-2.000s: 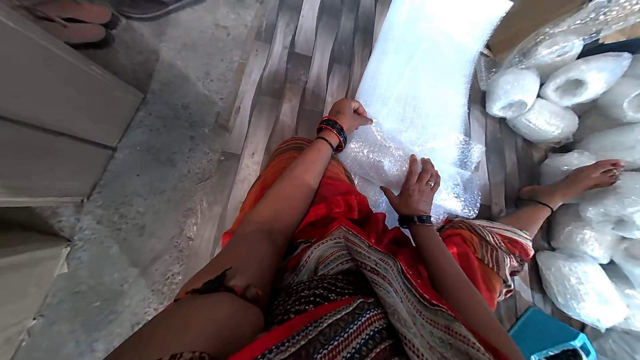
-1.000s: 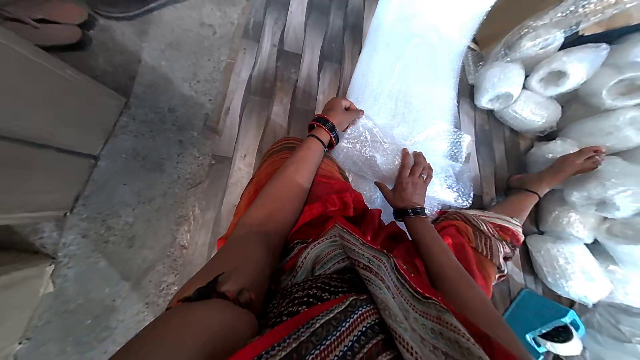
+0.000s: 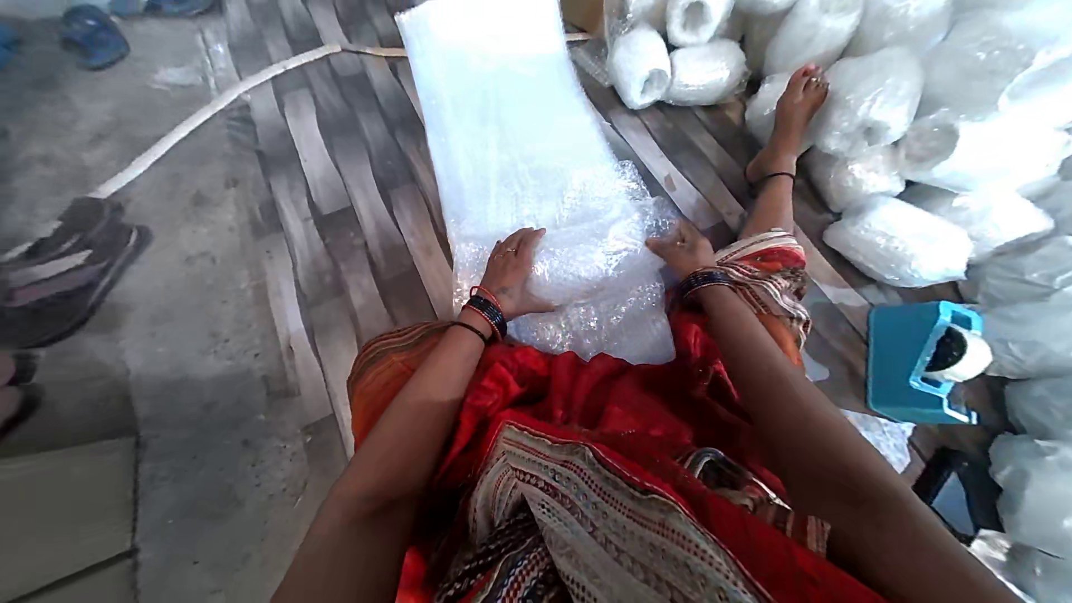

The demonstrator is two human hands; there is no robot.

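A long sheet of clear bubble wrap (image 3: 511, 126) lies over the patterned floor and reaches my lap, where its near part is bunched into a loose roll or bundle (image 3: 578, 260). My left hand (image 3: 515, 272), with red and dark bangles at the wrist, rests on the left side of the bundle with fingers spread. At the bundle's right end, my right hand (image 3: 682, 249) touches the film with bent fingers; whether it pinches the film is unclear. What lies inside the bundle cannot be told.
Bubble-wrapped rolls and bundles (image 3: 900, 239) are piled along the right. A teal tape dispenser (image 3: 900, 360) with a white tape roll (image 3: 971, 356) stands right of my knee. At left are dark sandals (image 3: 71, 276) and a pale strip (image 3: 209, 113) on the floor.
The view has turned and shifted. My left hand has gone from the film's left edge, where its fingers were closed, onto the bundle; my right hand has moved to the bundle's right end.
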